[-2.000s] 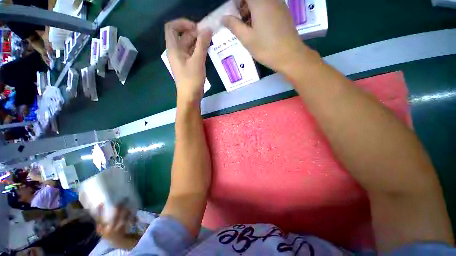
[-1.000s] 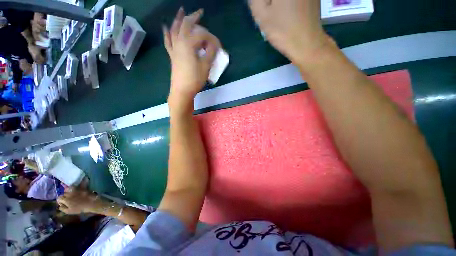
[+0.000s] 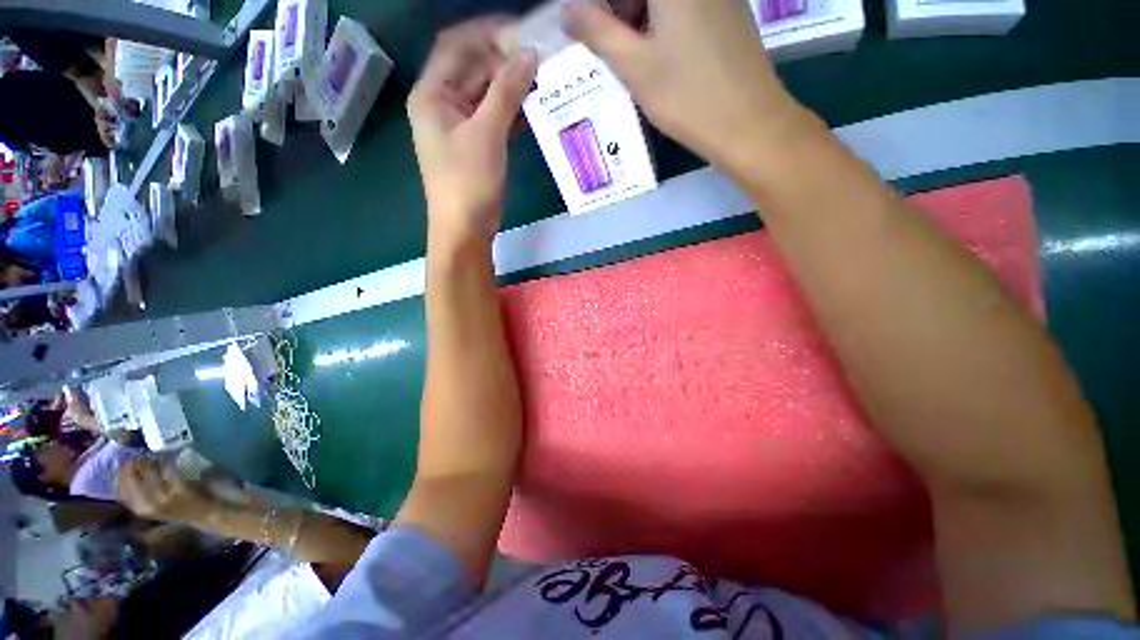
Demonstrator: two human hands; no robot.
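A white retail box [image 3: 590, 148] with a purple cylinder picture stands at the belt's near edge, its printed face towards me. My left hand [image 3: 469, 119] and my right hand [image 3: 669, 63] are at its far end, fingertips pinching the pale top flap [image 3: 540, 34] from both sides. The left fingers are slightly blurred. My right hand is partly cut off by the upper edge. The box's inside is hidden.
More boxes [image 3: 956, 15] lie on the green belt at the upper right, and several stand at the upper left. A pale guide rail [image 3: 950, 123] runs before a pink-red foam mat [image 3: 675, 388]. Thin pale loops [image 3: 294, 419] lie left. A neighbouring worker's arm [image 3: 238, 510] is lower left.
Since one second ago, my hands have come together on a printed box standing between them. The white piece by my left hand is gone from there. Boxes at upper left have shifted right.
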